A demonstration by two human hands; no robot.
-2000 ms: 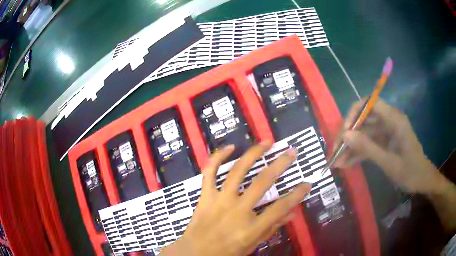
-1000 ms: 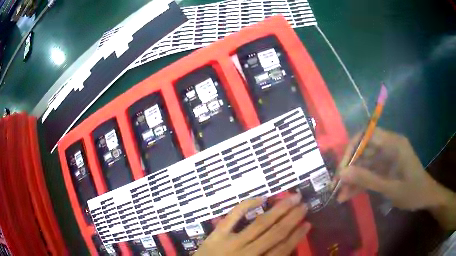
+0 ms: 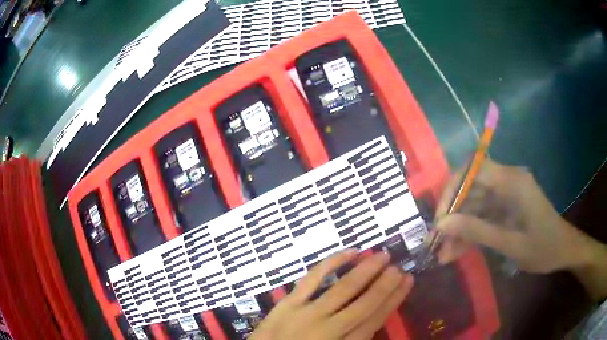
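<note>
The red foam tray (image 3: 190, 109) holds black phone housings in two rows. The barred adhesive sheet (image 3: 286, 229) lies across the middle of the tray. My right hand (image 3: 506, 222) holds the orange tweezers or pick-up tool (image 3: 470, 178), pink end up. Its tip is low at the lower-right phone housing (image 3: 439, 299), near its white label. Whether the tip holds a pad cannot be told. My left hand (image 3: 343, 302) lies over the lower row with fingers extended, fingertips beside that housing. It partly hides the neighbouring phones; whether it presses on anything cannot be told.
Stacked red foam trays (image 3: 30, 252) stand at the left. Beyond the tray lie a black adhesive sheet (image 3: 143, 93) with a stepped white edge and a full barred sheet (image 3: 286, 25). The green bench surface (image 3: 532, 60) shows at the right.
My left hand has moved off the barred sheet and down to the lower row. The tool tip has moved from the sheet's right end down to the lower-right housing. The tray view has shifted left and up.
</note>
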